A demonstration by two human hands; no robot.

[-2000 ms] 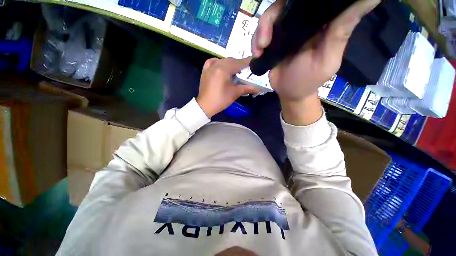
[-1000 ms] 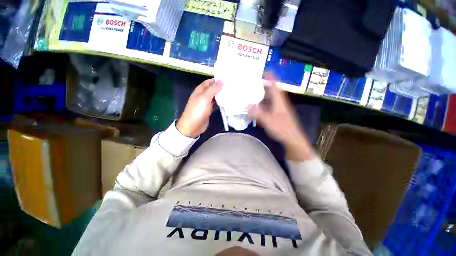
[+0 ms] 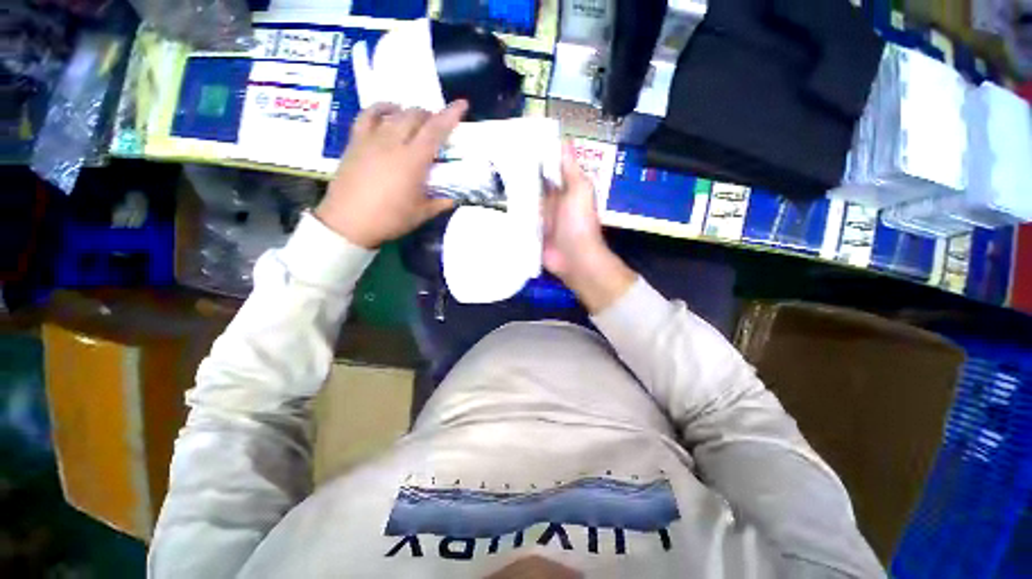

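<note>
Several white plastic pieces (image 3: 492, 251) are held between my two hands at the bench's front edge. They look like white housings or covers, blurred, one hanging lower than the rest. My left hand (image 3: 385, 170) grips the left end of the pieces, fingers over the top. My right hand (image 3: 575, 221) holds their right side. Part of the pieces is hidden by my fingers. A white slab stack (image 3: 404, 66) stands on the bench just beyond my left hand.
Black sheets (image 3: 770, 96) lie on the bench, with white plate stacks (image 3: 922, 130) to their right. A shiny black object (image 3: 473, 66) is behind my hands. Clear plastic (image 3: 79, 96) lies at left. Below the bench are a brown carton (image 3: 854, 396) and a blue crate (image 3: 973, 452).
The black screwdriver seen earlier in my right hand is out of it. My hands have moved up and left with the white pieces, and the pieces are now turned.
</note>
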